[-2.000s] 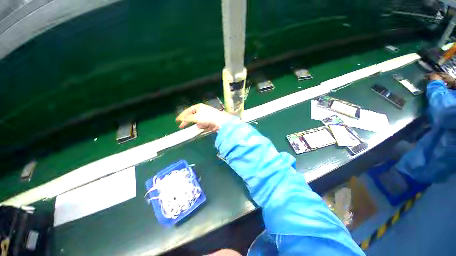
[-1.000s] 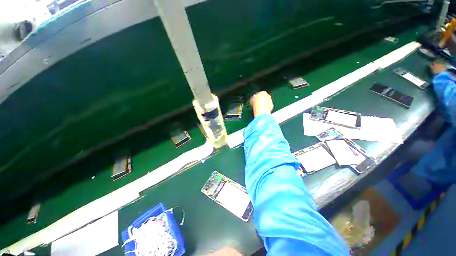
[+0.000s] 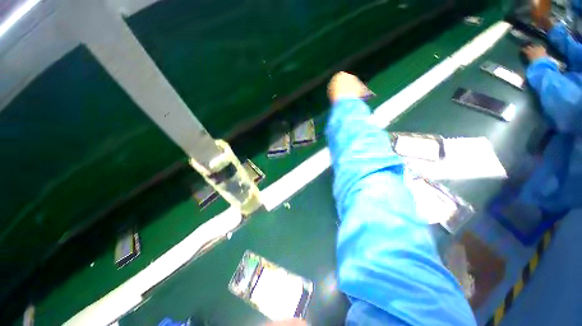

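My right hand (image 3: 346, 86), bare below a blue sleeve, reaches over the green conveyor. A dark phone body (image 3: 367, 93) shows just beside its fingers; whether they grip it is hidden. My left hand (image 3: 287, 323) shows only as a sliver at the bottom edge, by the lower edge of an open phone body (image 3: 274, 288) on the bench. That body has a circuit board at its upper left end and a white area over the rest. Other bodies lie on the conveyor, two side by side (image 3: 304, 132).
A taped metal post (image 3: 233, 181) stands at the white bench edge (image 3: 297, 178). More phone bodies (image 3: 440, 200) and a white sheet (image 3: 475, 158) lie right of my sleeve. A dark phone (image 3: 484, 104) lies farther right, near another person's hand (image 3: 535, 52). The blue bin (image 3: 173, 322) barely shows.
My right hand has moved right, past the post and farther over the conveyor. The open phone body has appeared on the bench since the earliest frame. The view has shifted; the blue bin is mostly out.
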